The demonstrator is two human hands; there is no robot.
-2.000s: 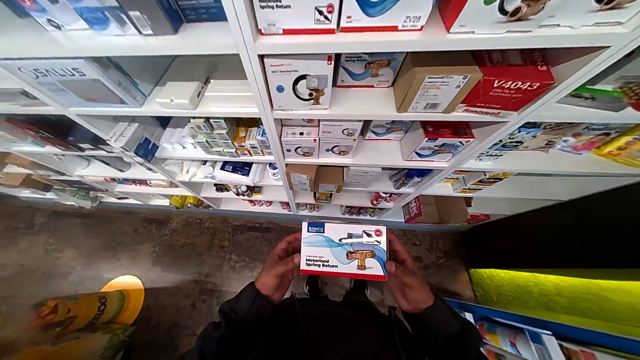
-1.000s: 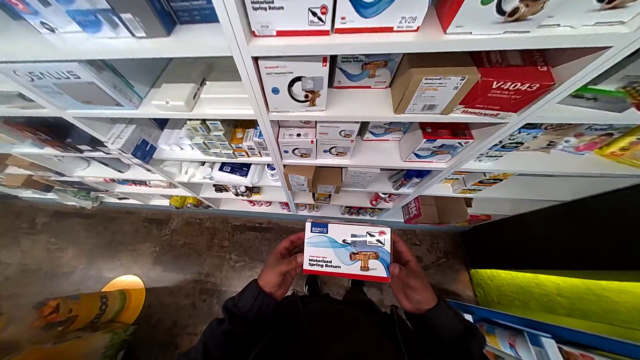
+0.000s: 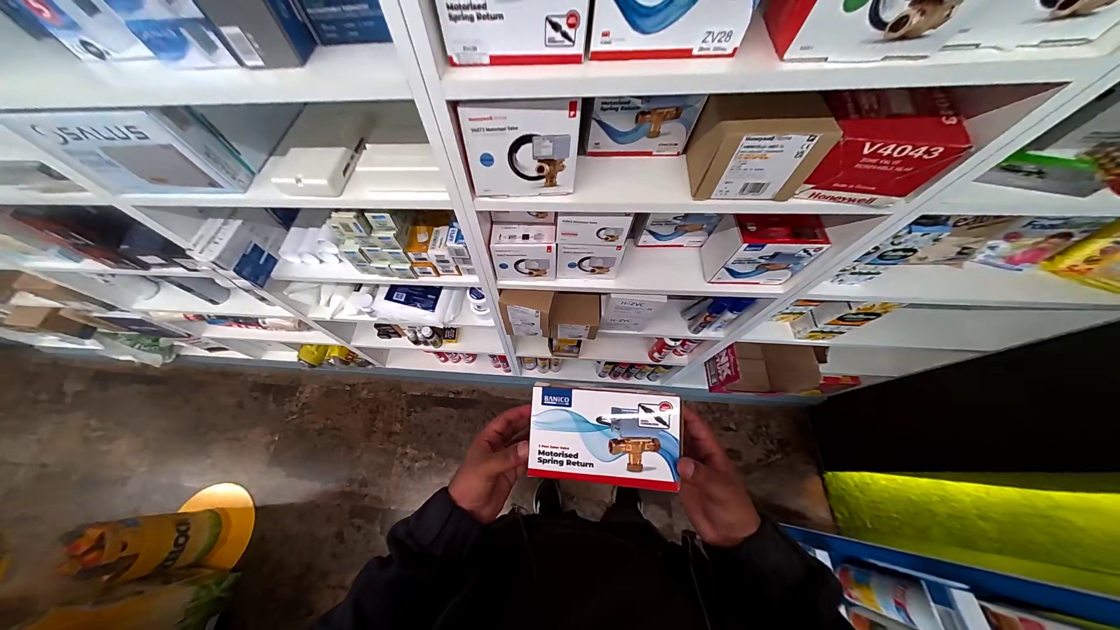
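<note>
A white, red and blue Banico motorised valve box [image 3: 604, 437] is held level in front of my body, its printed face up toward the camera. My left hand [image 3: 492, 464] grips its left end, with the thumb at the near left edge. At the right end, my right hand [image 3: 713, 479] holds it with the thumb on the edge. The fingers behind and under the box are hidden. Beyond the box stand white shelves [image 3: 682, 179] with similar valve boxes, among them a white Honeywell valve box [image 3: 518, 149] and a red V4043 box [image 3: 888, 144].
More stock fills the shelves: an open-fronted brown carton [image 3: 763, 144], a Salus box [image 3: 144, 149] and spray cans [image 3: 717, 313]. Yellow printed packs [image 3: 144, 542] lie at lower left. A blue-edged rack [image 3: 954, 569] stands at lower right, below a lime-green surface [image 3: 971, 512]. My shoes are on the dark floor [image 3: 324, 446].
</note>
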